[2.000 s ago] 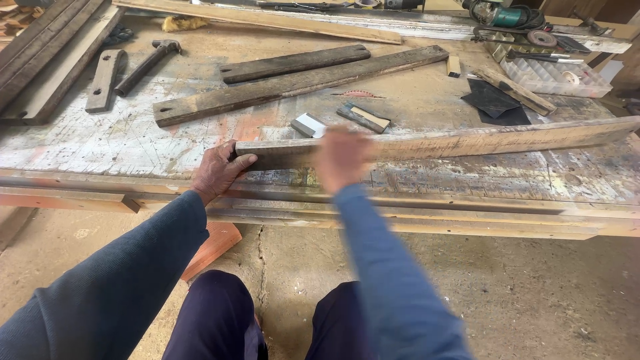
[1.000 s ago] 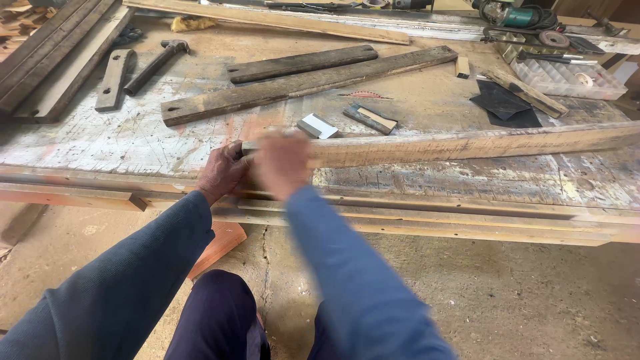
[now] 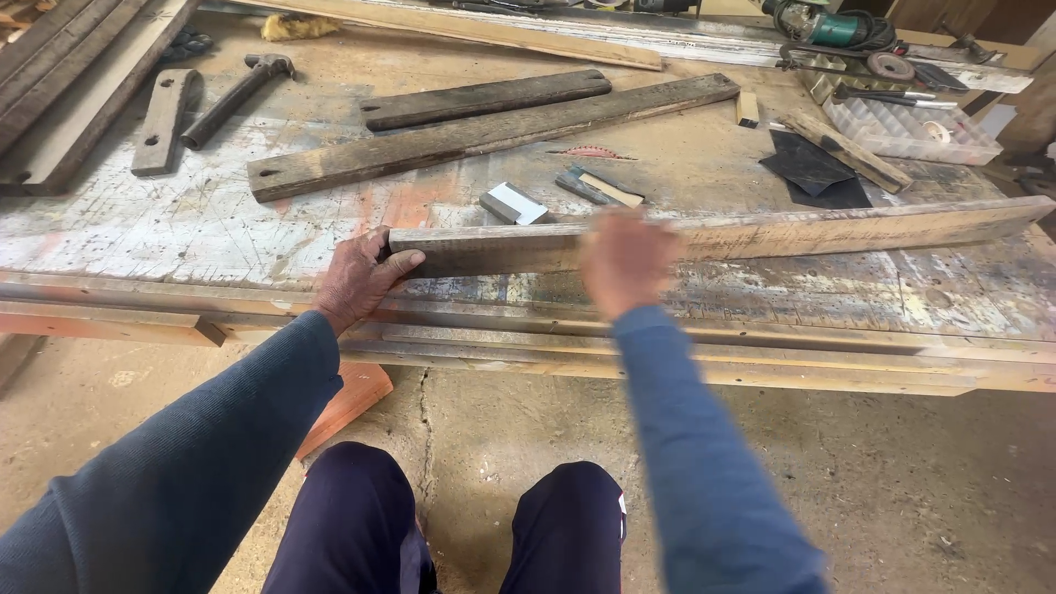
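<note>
A long weathered wooden board [image 3: 784, 235] stands on its narrow edge along the front of the workbench. My left hand [image 3: 359, 272] grips its left end, thumb on the near face and fingers behind. My right hand [image 3: 629, 256], blurred by motion, is at the board's upper edge, right of my left hand; whether it holds anything cannot be made out. Just behind the board lie a small block with a white face [image 3: 513, 203] and a blue-grey piece with a pale wooden strip [image 3: 601, 186].
Behind lie two old boards [image 3: 495, 136] [image 3: 487, 97], a claw hammer [image 3: 239, 99] and a short drilled wood piece [image 3: 165, 124]. A red saw blade [image 3: 591, 152] pokes through the bench top. Black sandpaper sheets [image 3: 813, 169], a plastic organizer box [image 3: 916, 132] and an angle grinder [image 3: 825, 26] are at the right.
My right hand was near the board's left end one second ago and is now farther right along it. My left hand keeps its grip on the end.
</note>
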